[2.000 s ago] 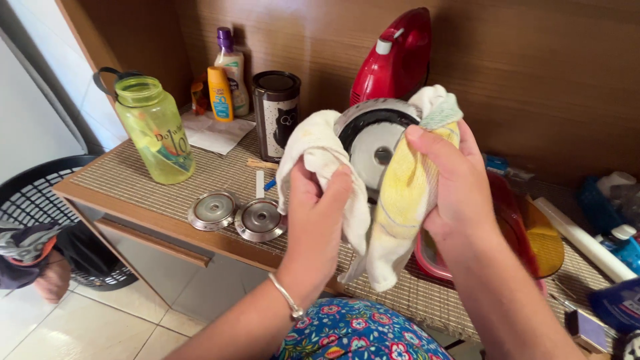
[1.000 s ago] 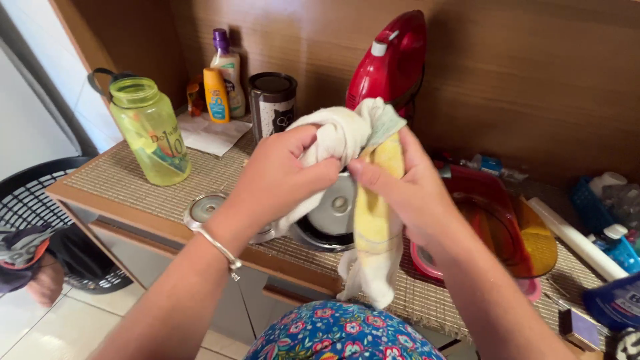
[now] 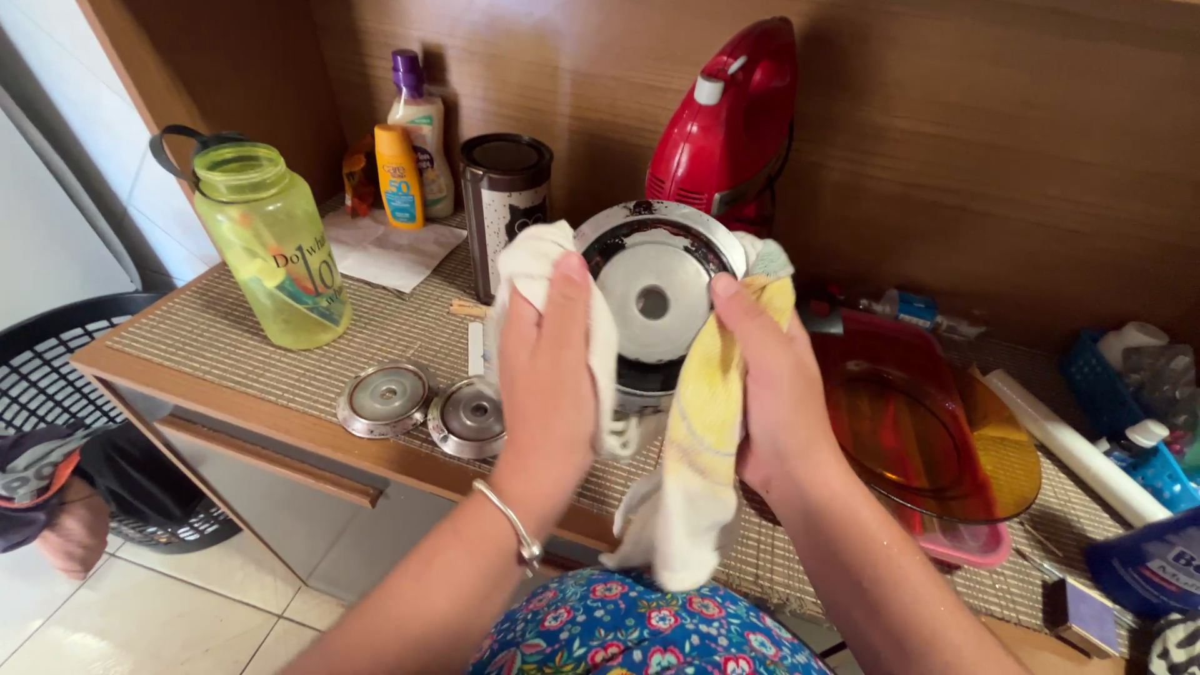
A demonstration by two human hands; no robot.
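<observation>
Between my hands a round metal stove burner plate [image 3: 653,298] with a hole in its middle and a dark, worn ring faces me. My left hand [image 3: 548,375] grips its left side through a white cloth [image 3: 539,253]. On the right side, my right hand [image 3: 773,375] holds the rim, its thumb near the dark ring, with a yellow and white cloth [image 3: 703,441] hanging below. Whether the two cloth parts are one piece cannot be told. Two smaller round metal burner parts [image 3: 385,398] lie on the woven mat, left of my left hand, the nearer one partly hidden by it.
A yellow-green bottle [image 3: 272,253], a sunscreen bottle [image 3: 400,178], a dark canister [image 3: 506,216] and a red handheld vacuum [image 3: 727,131] stand behind. At right are an amber glass plate [image 3: 1008,450], a white roll [image 3: 1078,450] and a blue basket [image 3: 1162,469]. Below left, a person's foot is near a black laundry basket [image 3: 56,347].
One second ago my hands were closer together over the lower-held burner plate, with cloth bunched above it. Now they are apart at its two sides, and the plate is raised with its face in view.
</observation>
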